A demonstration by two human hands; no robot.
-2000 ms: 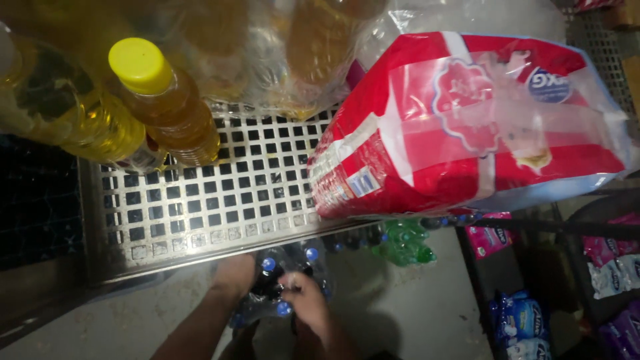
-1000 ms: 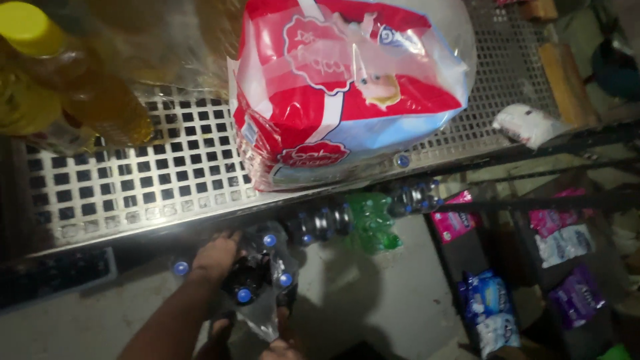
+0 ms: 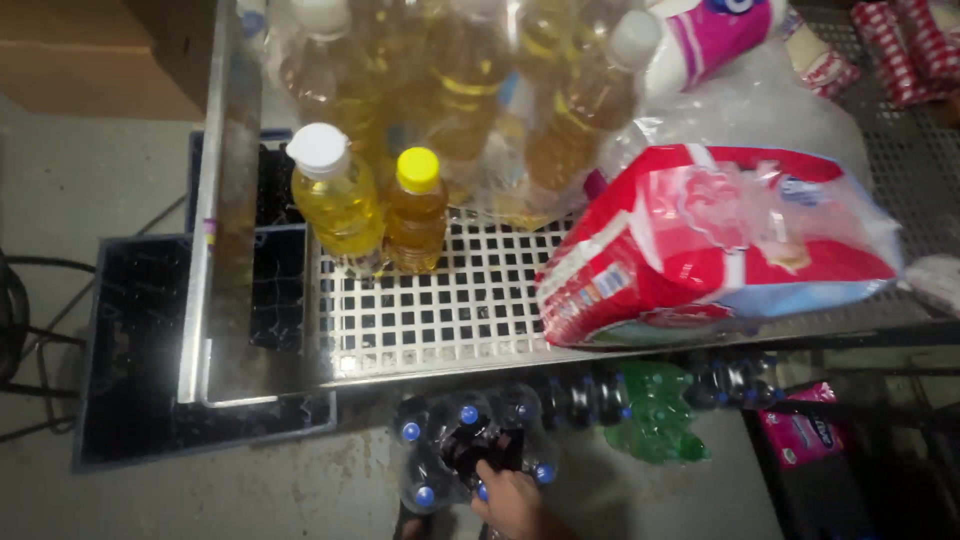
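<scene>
Below the metal shelf, my right hand (image 3: 511, 496) reaches in from the bottom edge, its fingers curled over the front of a plastic-wrapped bottle pack (image 3: 431, 461) with blue caps. The fingers lie at the edge of a dark gap in the middle of the pack, beside one blue cap; their tips are partly hidden. My left hand is not in view. The pack is low down by the floor, close to a row of dark bottles (image 3: 581, 401) and a green plastic-wrapped pack (image 3: 656, 412).
The perforated metal shelf (image 3: 465, 319) juts out above the pack. It bears a red diaper package (image 3: 720, 232), an oil bottle with a white cap (image 3: 337, 202), another with a yellow cap (image 3: 416, 217) and wrapped large bottles (image 3: 465, 90). Black crates (image 3: 142, 337) lie at left, a pink packet (image 3: 802, 427) at right.
My left hand, seen at the bottle pack in the earlier frames, is out of view. My right hand is now over the pack's front, near its middle gap. The view has shifted left.
</scene>
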